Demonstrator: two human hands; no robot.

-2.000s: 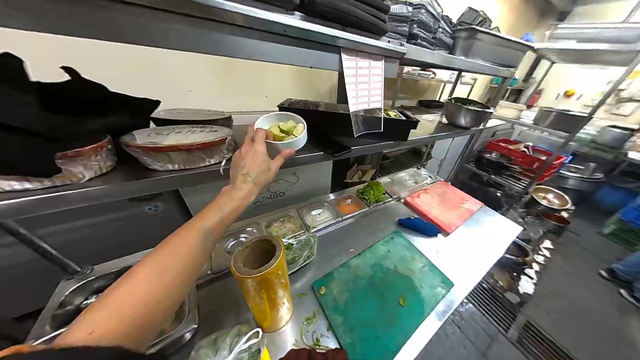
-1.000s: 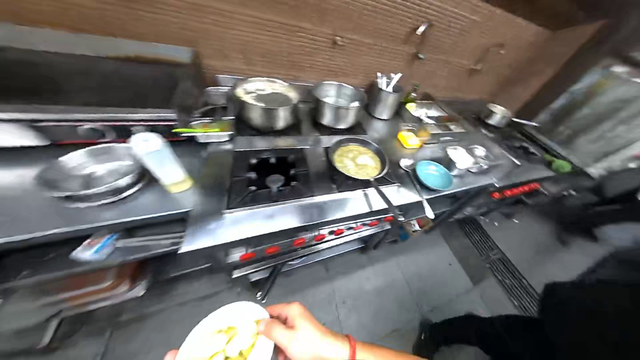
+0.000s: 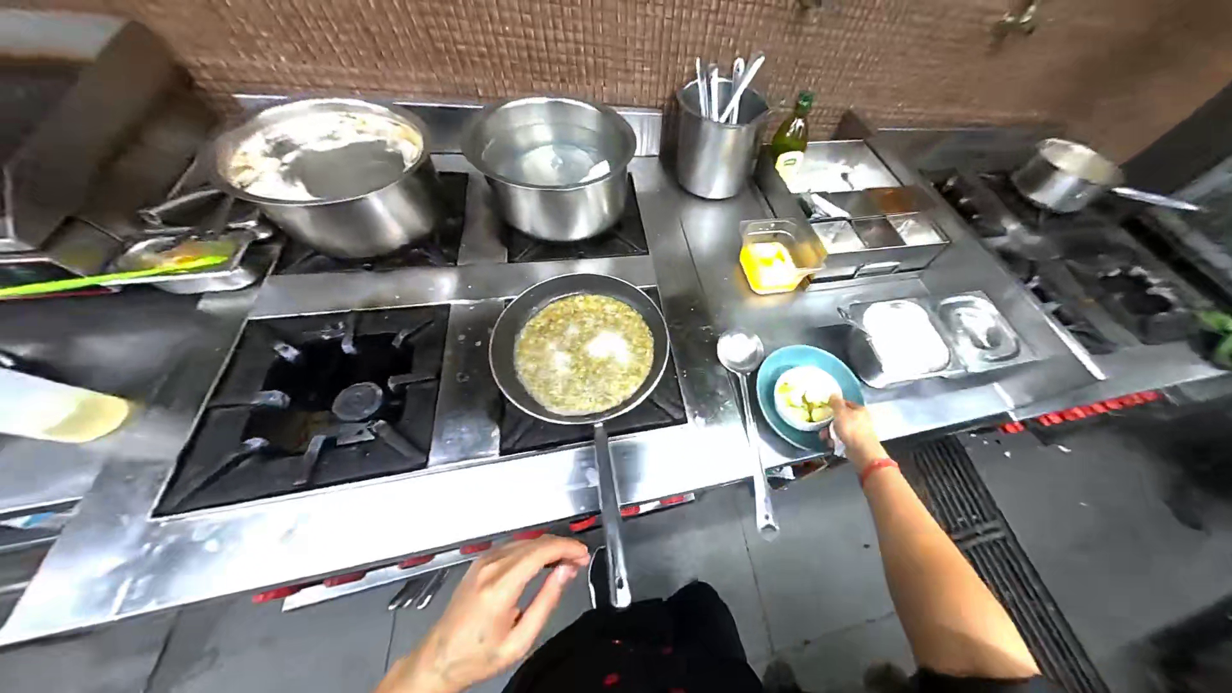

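My right hand point(image 3: 852, 431) grips the rim of a small white bowl point(image 3: 791, 412) of pale green and yellow vegetable pieces point(image 3: 807, 393), over or in a turquoise bowl point(image 3: 778, 358) at the counter's front edge; whether they touch I cannot tell. Empty, with fingers apart, my left hand point(image 3: 520, 587) hangs just left of the handle of a frying pan point(image 3: 608, 510). Bubbling yellowish liquid with small bits point(image 3: 583, 354) fills the pan, which sits on a front burner. Between pan and bowls lies a long metal ladle point(image 3: 751, 423), its handle end past the edge.
Behind stand two large steel pots point(image 3: 356, 217) point(image 3: 558, 197), a steel container of utensils point(image 3: 714, 144) and a green glass bottle point(image 3: 791, 135). A tub of yellow contents point(image 3: 770, 269) and metal inserts point(image 3: 905, 337) are at right. An unused burner point(image 3: 337, 395) lies left of the pan.
The view has swung from a prep counter to the stove. The white bowl, low in front of me one second ago, is now at the turquoise bowl on the right. My left hand is beside the pan handle.
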